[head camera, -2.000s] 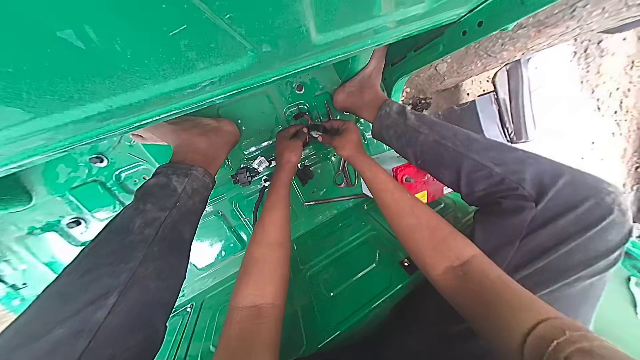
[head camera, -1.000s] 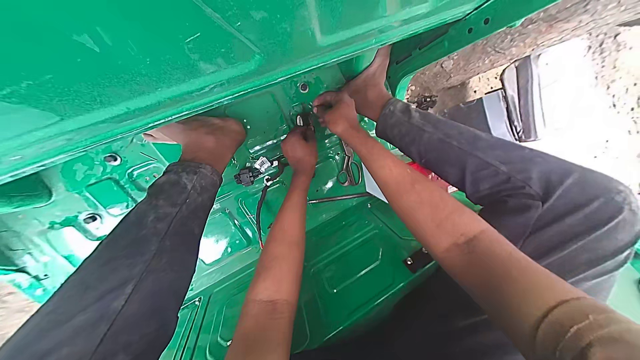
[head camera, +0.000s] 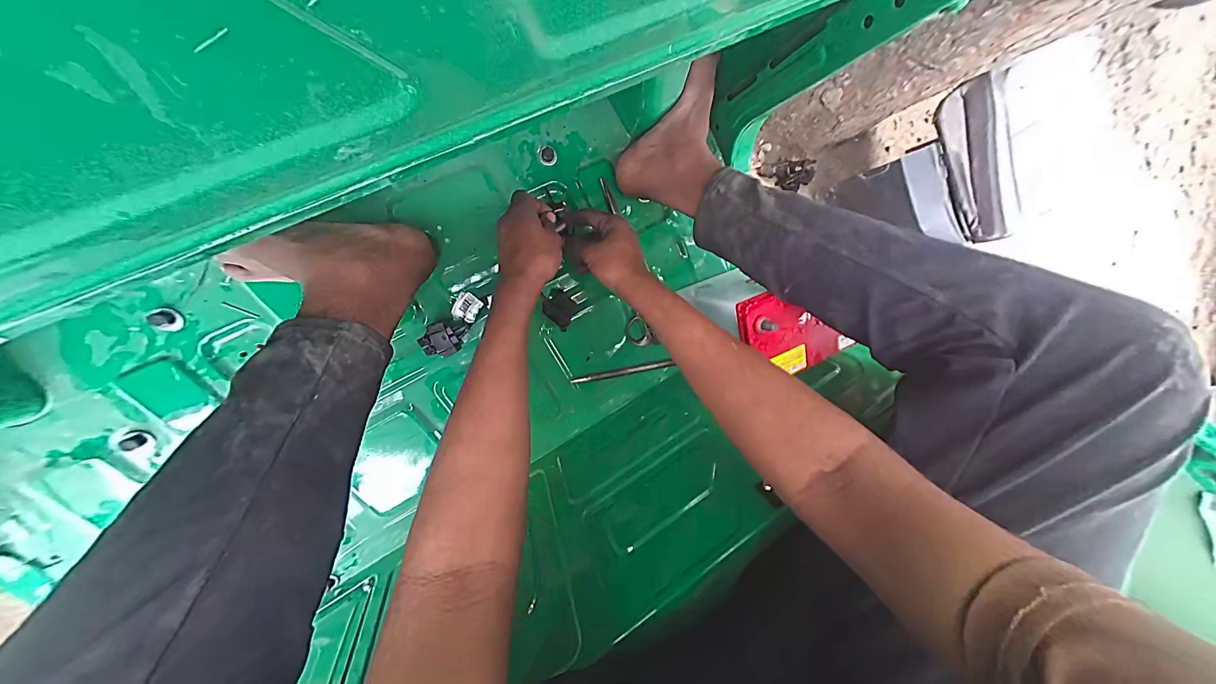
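Note:
My left hand (head camera: 530, 239) and my right hand (head camera: 603, 249) meet over the green painted metal floor panel (head camera: 608, 456), between my bare feet. Both are closed on a small dark part (head camera: 560, 223), mostly hidden by the fingers; its kind cannot be told. Just below my hands lies a black connector-like piece (head camera: 562, 308). Left of my left forearm a black electrical connector (head camera: 442, 338) sits beside a white tag (head camera: 466, 306). A thin metal rod (head camera: 622, 371) reaches under my right forearm, near the ring handle (head camera: 638, 330) of a tool, partly hidden. A pointed tool tip (head camera: 608, 195) shows above my right hand.
A red box-like object (head camera: 774, 328) with a yellow label lies right of my right forearm. A large green metal panel (head camera: 237, 114) overhangs the floor in front. My feet (head camera: 366, 261) rest on both sides. Beyond the green edge at right are a dark padded item (head camera: 974, 157) and rough ground.
My right hand has come down from the upper right, back beside my left hand. The black piece below the hands, covered one second ago, shows again, and more of the red object is visible.

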